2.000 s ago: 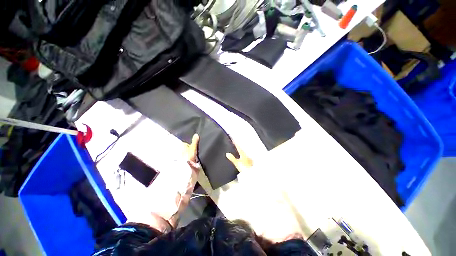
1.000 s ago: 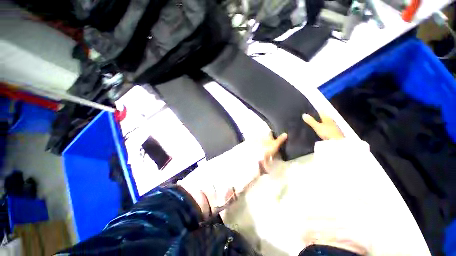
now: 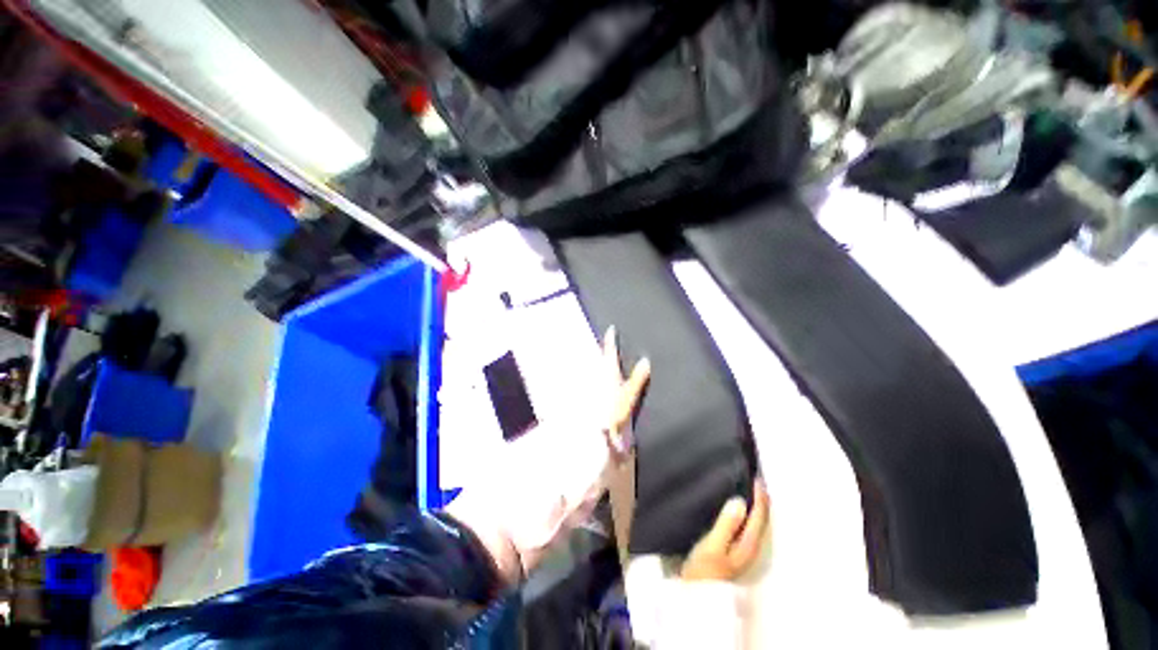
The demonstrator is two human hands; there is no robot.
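Observation:
Two long curved black strap panels lie on the white table, their far ends under a bulky black backpack heap [image 3: 635, 127]. The left strap panel [image 3: 679, 406] has my left hand [image 3: 624, 391] at its left edge, fingers pointing away from me. My right hand [image 3: 734, 536] holds the same panel at its near right edge, thumb on top. Fingertips at the edges are partly hidden. The right strap panel [image 3: 889, 432] lies apart, with no hand on it.
A mobile phone [image 3: 511, 395] lies left on the table [image 3: 476, 330]. A blue bin [image 3: 340, 419] with black pieces stands left; another blue bin [image 3: 1102, 353] is at the right edge. Grey-white tangled coils [image 3: 940, 70] and a flat black piece [image 3: 1003, 231] lie at the far right.
Both hands have left the right strap panel and are now on the left one. The view has turned left, showing more floor and bins. The right panel lies free.

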